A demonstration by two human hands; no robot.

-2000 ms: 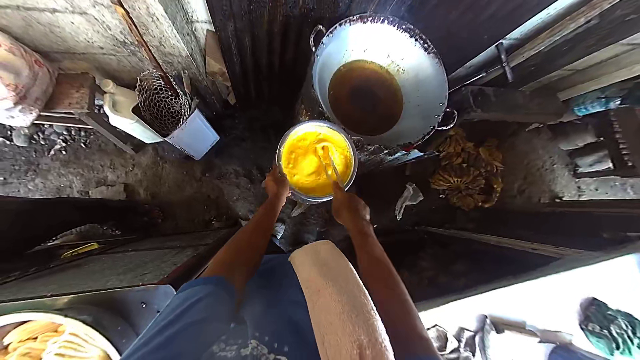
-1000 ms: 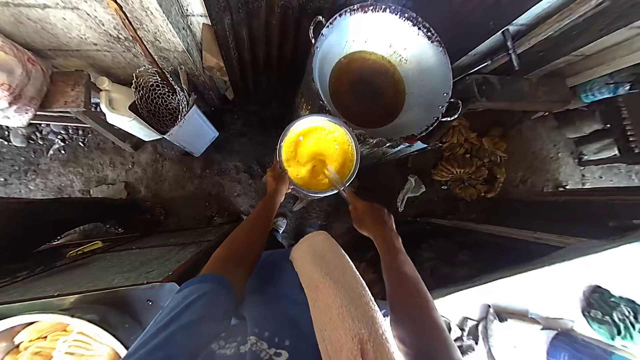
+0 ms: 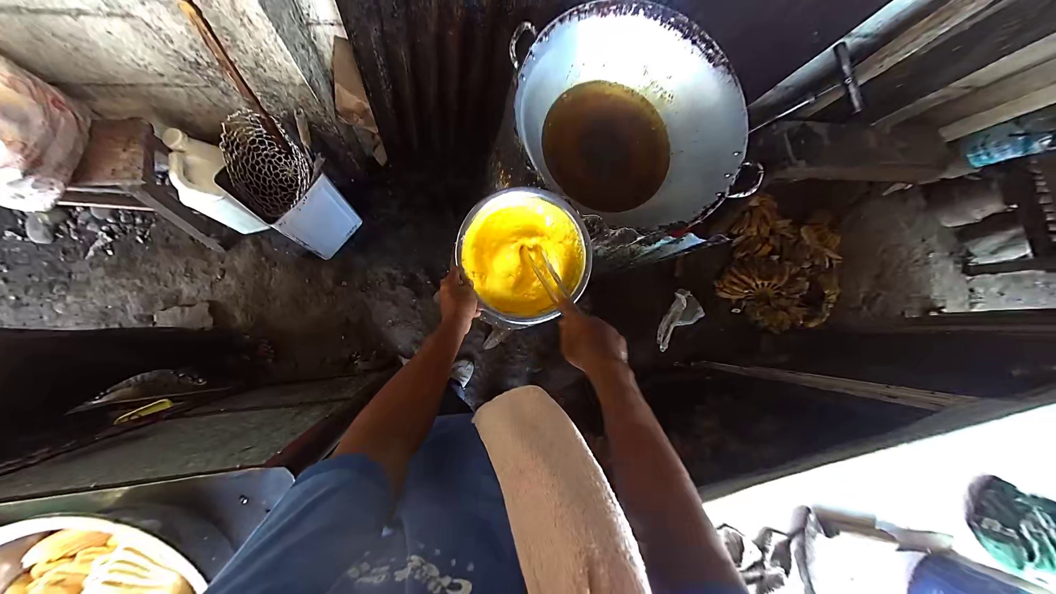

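My left hand [image 3: 458,299] grips the left rim of a round metal bowl [image 3: 587,262], which is held in the air. Inside it is a bright yellow liquid batter [image 3: 499,247] with swirls on its surface. My right hand [image 3: 592,340] is closed on the handle of a metal whisk or similar utensil [image 3: 546,272], whose far end dips into the batter near the middle. Just beyond the bowl, up and to the right, stands a large two-handled metal wok [image 3: 701,107] with dark brown oil [image 3: 606,147] in its bottom.
Banana bunches [image 3: 763,285] lie on the floor at right. A wire skimmer [image 3: 264,165] stands in a cut plastic container [image 3: 318,219] at left, beside a wooden bench [image 3: 115,153]. A basin of peeled bananas or similar food [image 3: 78,557] sits at lower left. A towel [image 3: 553,487] hangs over my front.
The utensil in my right hand has shifted within the batter, and the swirls have changed shape. My left hand keeps its hold on the bowl.
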